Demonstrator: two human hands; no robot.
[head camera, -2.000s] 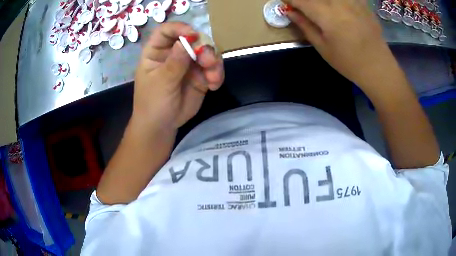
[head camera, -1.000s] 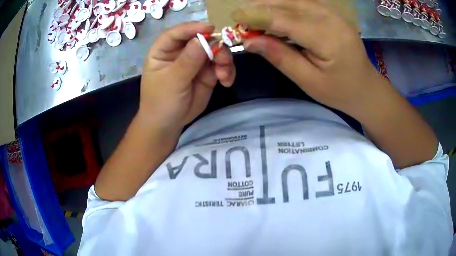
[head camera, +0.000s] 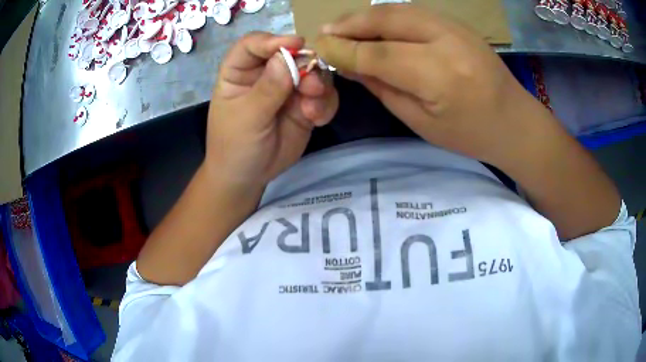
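My left hand (head camera: 265, 106) grips a white disc base with red shoes (head camera: 290, 66) edge-on between thumb and fingers. My right hand (head camera: 425, 71) is closed on a small figurine body (head camera: 320, 62), mostly hidden behind its fingers. The figurine's pale legs point left and meet the red shoes on the base; whether they are fully joined cannot be told. Both hands are held close together above the near edge of the brown cardboard mat (head camera: 489, 22).
A heap of loose white bases with red bits (head camera: 149, 32) lies on the grey metal bench (head camera: 159, 81) at left. Rows of figures on discs (head camera: 584, 20) stand at far right. Blue-framed bins (head camera: 67, 311) and a red crate or stool (head camera: 134, 219) are below.
My right hand has come from the white cup on the mat to my left hand with a figurine. In the last second its fingers have closed around the body, against the base.
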